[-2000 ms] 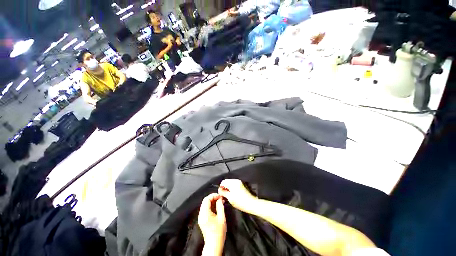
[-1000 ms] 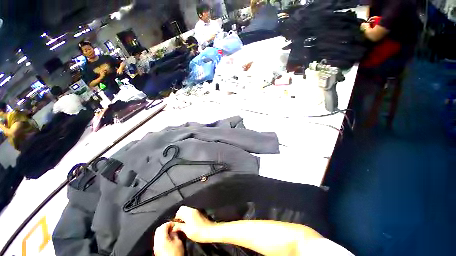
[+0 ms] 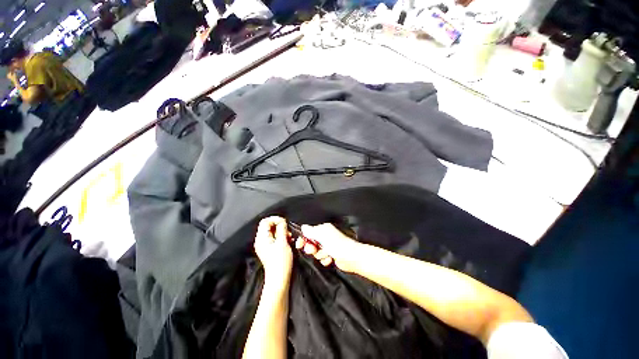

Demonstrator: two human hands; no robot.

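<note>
A black jacket [image 3: 413, 217] lies over grey jackets, with its shiny wrinkled lining [image 3: 329, 315] facing up in front of me. My left hand [image 3: 274, 237] has its fingers closed at the upper edge of the lining; what it pinches is too small to make out clearly. My right hand [image 3: 324, 244] is just to its right, closed on red-handled thread snips [image 3: 308, 242]. The tips of the snips point toward my left hand. A black hanger [image 3: 312, 151] lies on the grey jackets [image 3: 245, 168] beyond the hands.
Navy jackets [image 3: 56, 287] are piled at the left with hanger hooks. A spray gun [image 3: 606, 80], a cable [image 3: 490, 104] and a pink spool [image 3: 529, 45] are at the far right of the white table [image 3: 518, 196]. A person in yellow [image 3: 52, 76] is at the far left.
The view has turned back left and down. My hands have moved slightly apart, and the red snips now show in my right hand. The hanger and grey jackets lie as before.
</note>
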